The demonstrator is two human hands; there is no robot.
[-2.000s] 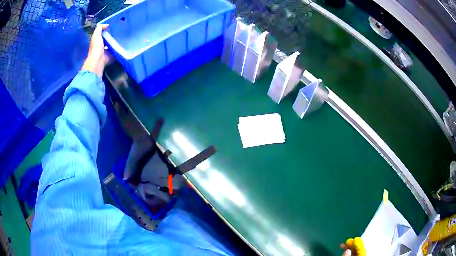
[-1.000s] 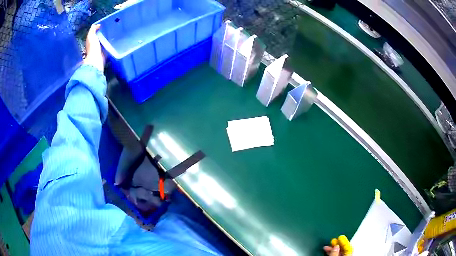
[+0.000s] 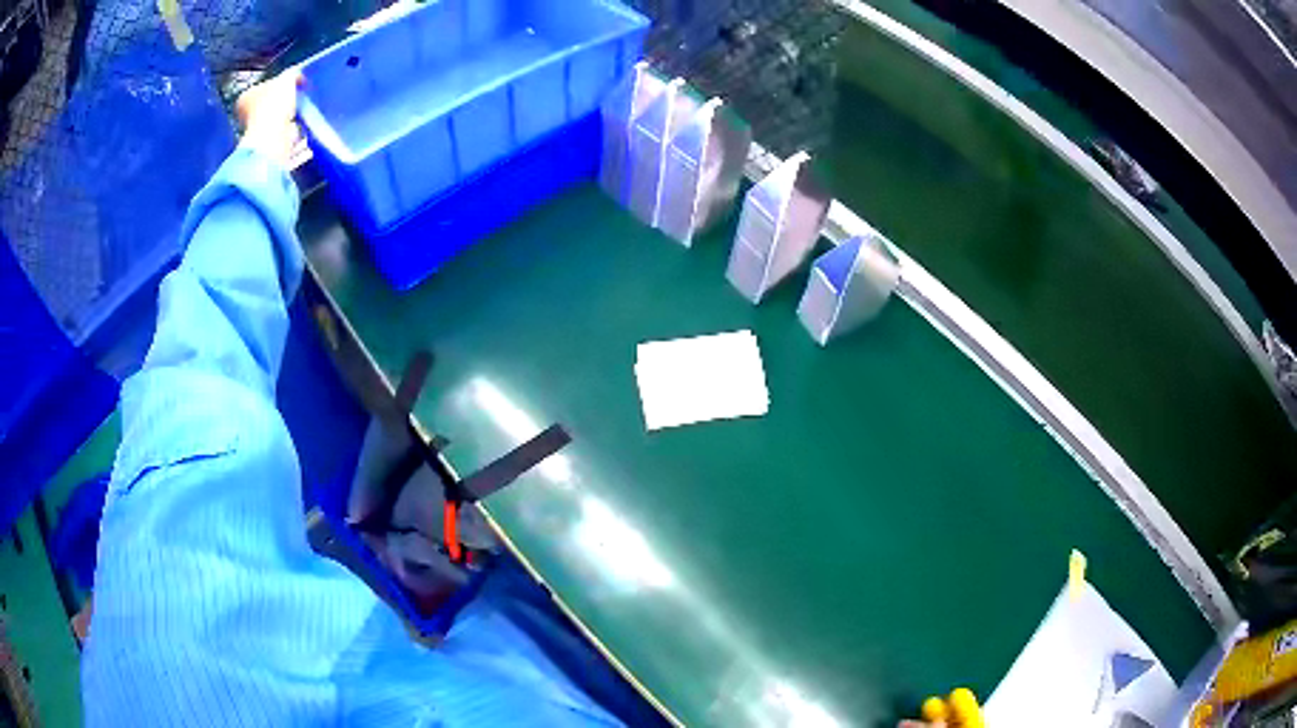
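Note:
A large open-topped blue bin [image 3: 484, 107] stands at the far left end of the bench, with a darker blue part under it. My left hand [image 3: 270, 117] is at its left end with the fingers at the rim and holds it there; some fingers are hidden. My right hand [image 3: 942, 713] is cut off by the bottom edge; only fingertips with yellow finger cots show, and what it holds cannot be told. A small white card or wipe stack [image 3: 701, 380] lies flat on the green mat [image 3: 854, 484].
Several silver-grey tapered pieces [image 3: 775, 231] stand upright along the back rail. A white sheet [image 3: 1060, 661] with grey triangles is taped at the lower right, beside a yellow printed can or bottle [image 3: 1259, 668]. A grey strapped bag [image 3: 420, 512] hangs at the bench's front edge. A green conveyor lies behind.
The view has shifted slightly. My left hand stays at the bin's left end, with its fingers placed a little differently. Less of my right hand shows at the bottom edge.

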